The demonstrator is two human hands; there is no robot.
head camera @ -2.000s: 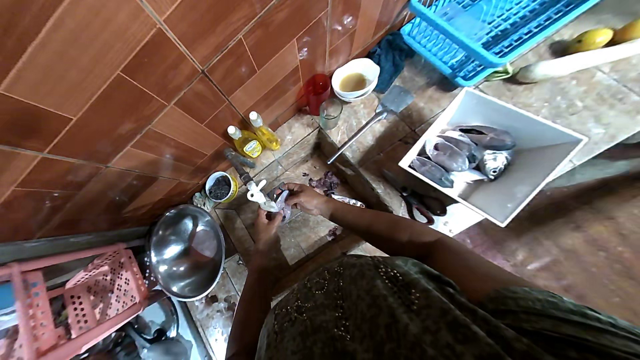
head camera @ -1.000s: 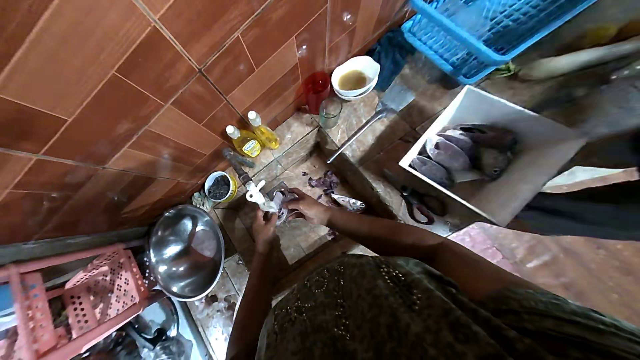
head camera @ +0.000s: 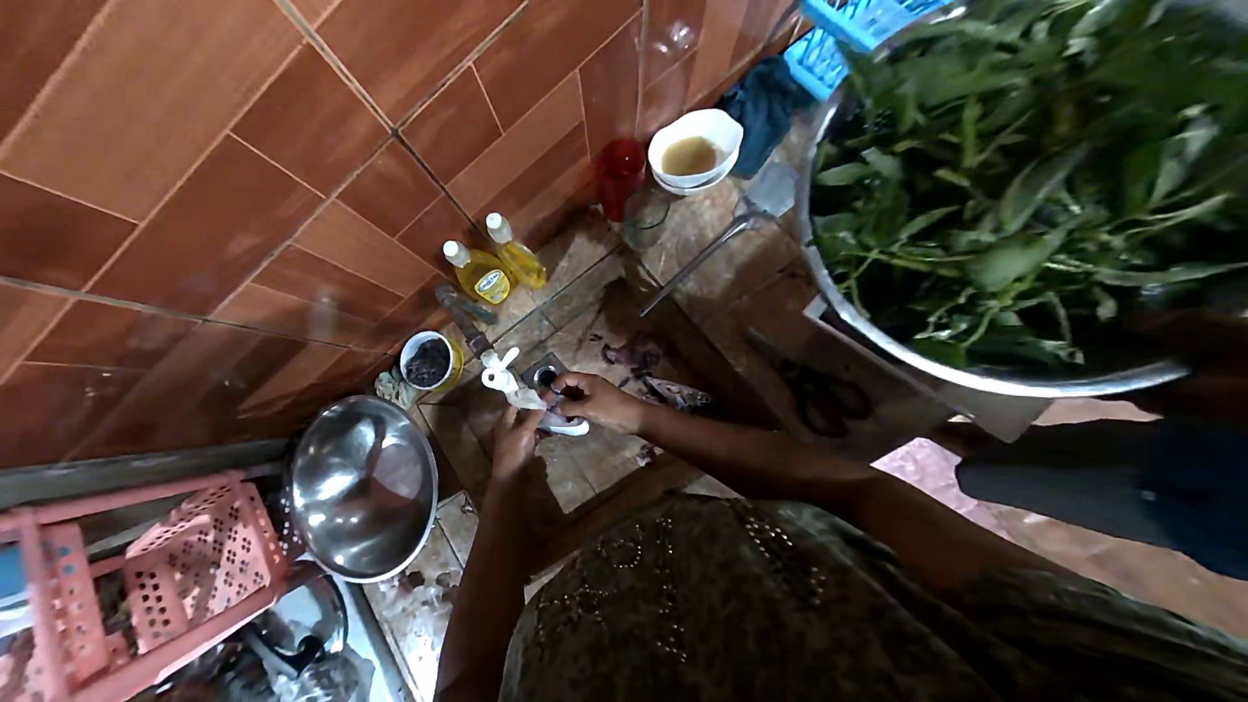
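Observation:
My left hand [head camera: 515, 444] and my right hand [head camera: 600, 402] are close together under the white plastic tap [head camera: 500, 370], over the tiled sink basin [head camera: 570, 478]. Between their fingers is a pale, wet piece of fish [head camera: 565, 424], partly covered by the fingers. Dark fish scraps [head camera: 634, 353] and a fish head or similar piece [head camera: 680, 394] lie in the basin to the right of my hands. The drain [head camera: 546, 375] shows just behind my right fingers.
A metal basin of green leaves [head camera: 1014, 214], held by another person, covers the right side. Scissors [head camera: 829, 395], a spatula [head camera: 702, 258], a white bowl [head camera: 694, 151] and oil bottles [head camera: 483, 275] surround the sink. A steel bowl [head camera: 363, 487] and pink rack [head camera: 161, 575] are at left.
A large basin of leaves has come in at the right, over the white box of fish and most of the blue basket. My hands remain together below the tap.

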